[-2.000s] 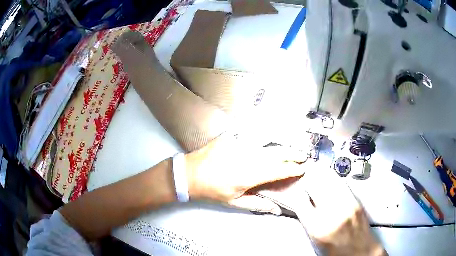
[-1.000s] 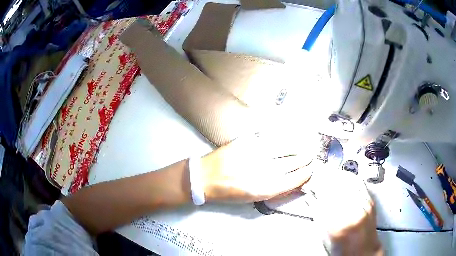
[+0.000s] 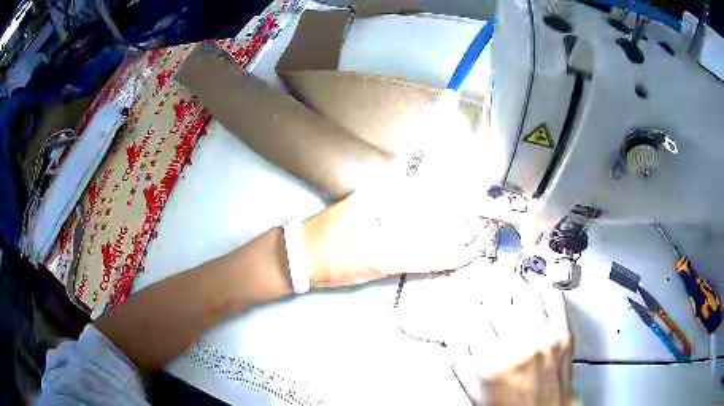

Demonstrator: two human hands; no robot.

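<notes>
Brown ribbed panels (image 3: 278, 127) lie on the white machine table, one long strip reaching from the upper left to under my left hand. My left hand (image 3: 389, 238), with a white band at the wrist, lies flat over the work beside the presser foot (image 3: 492, 238); glare washes out its fingers. My right hand (image 3: 520, 341) is at the lower right, in front of the needle area, also bleached by glare. What its fingers hold cannot be told. A thin dark thread tail (image 3: 401, 313) curves between the hands.
The white sewing machine head (image 3: 611, 151) stands at the right. Snips (image 3: 663, 325), a small dark block (image 3: 625, 276) and a screwdriver (image 3: 697, 289) lie right of the needle. A red-printed tan board (image 3: 143, 166) bearing a white flat bar (image 3: 83, 186) is at the left.
The view swung right, then back left. The strip's lower part has gone further under my left hand. The dark piece and reddish patch between the hands no longer show; a curved thread shows there.
</notes>
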